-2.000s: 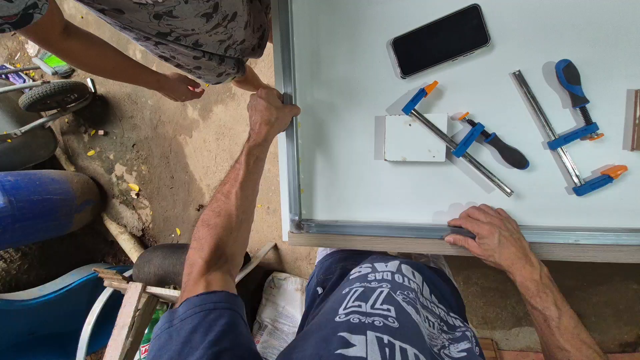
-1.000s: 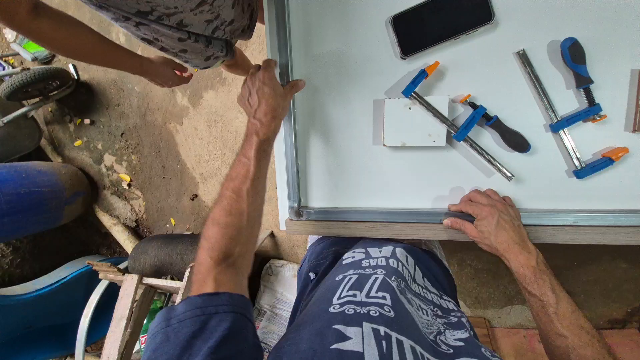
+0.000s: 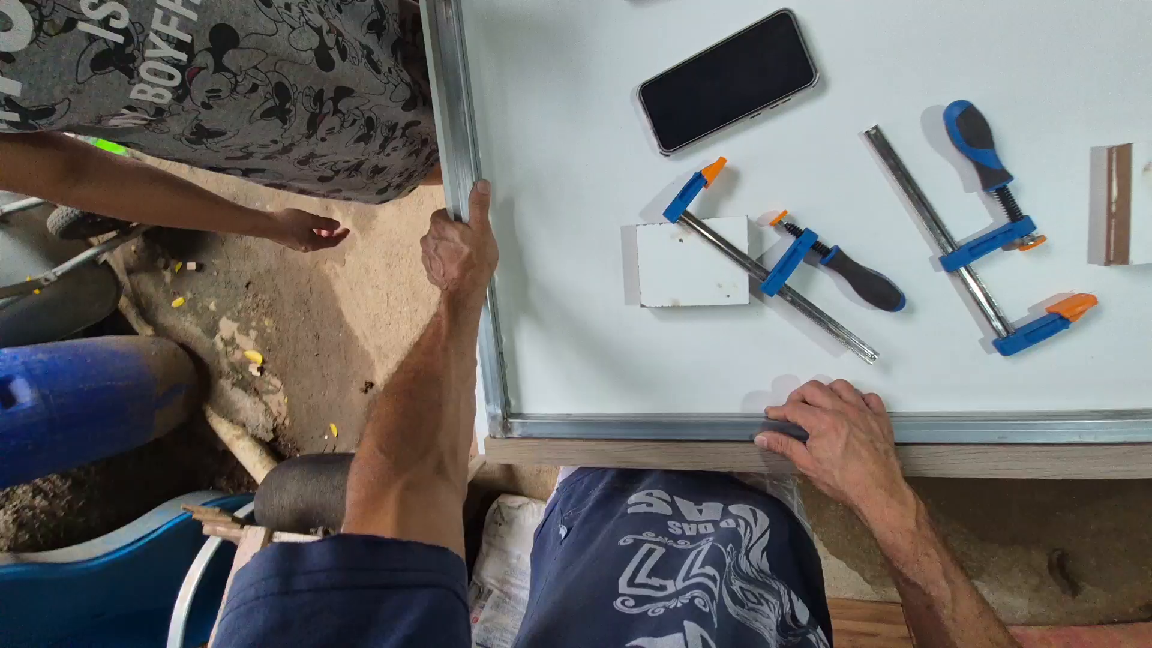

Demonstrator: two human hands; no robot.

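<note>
My left hand [image 3: 461, 241] is closed around the upright side of a grey metal frame [image 3: 490, 346] that edges the white tabletop [image 3: 576, 360]. Between the fingers and thumb of my right hand [image 3: 841, 432] is a small dark grey object [image 3: 787, 429], held against the frame's near side; its kind is unclear. Beyond my right hand, a bar clamp [image 3: 787, 270] with blue jaws lies across a white block [image 3: 688, 265]. To its right rests a second bar clamp [image 3: 976, 252]. A smartphone [image 3: 729, 81] with a dark screen lies farther back.
A person in a patterned grey shirt [image 3: 270, 99] stands at the left, beyond the frame, one hand [image 3: 310, 229] hanging low. A blue barrel [image 3: 90, 405], a blue tub [image 3: 99, 594] and a wooden stand [image 3: 243, 549] are on the left. Another block [image 3: 1141, 202] lies at the right edge.
My left hand has slid toward me along the frame's side. The other person has come farther into view. My right hand stays at the near edge with the dark object.
</note>
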